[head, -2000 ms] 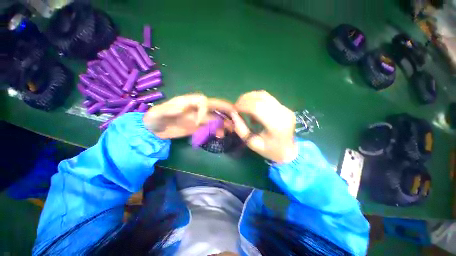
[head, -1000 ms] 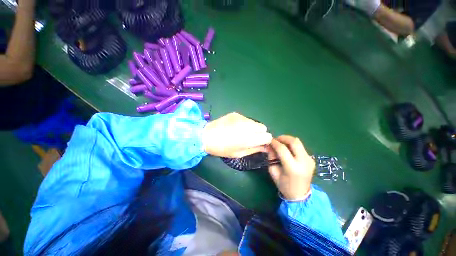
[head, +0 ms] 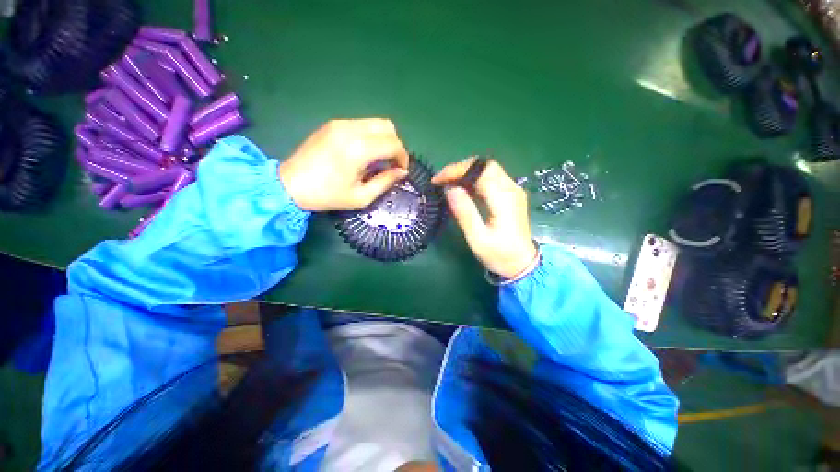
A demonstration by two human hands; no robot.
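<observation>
A round black ribbed fan housing (head: 391,217) lies on the green bench in front of me, its flat centre with small shiny spots showing. My left hand (head: 348,166) is over its upper left edge, fingers bent down onto it; whether it grips a small part is hidden. My right hand (head: 493,207) is at the housing's right side, its fingers closed around a small dark stick-like piece (head: 474,172). A loose pile of purple cells (head: 152,111) lies at the left. Small silver metal parts (head: 562,187) lie right of my right hand.
Black housings (head: 37,41) stand at the upper left, more (head: 728,55) at the upper right, and a stacked group (head: 746,290) at the right. A pale patterned phone (head: 650,282) lies beside that group. The bench's front edge runs just before me.
The view has swung back from its turn. My hands have moved apart, so the housing's centre shows between them. The purple cell seen at my left hand two seconds ago no longer shows there.
</observation>
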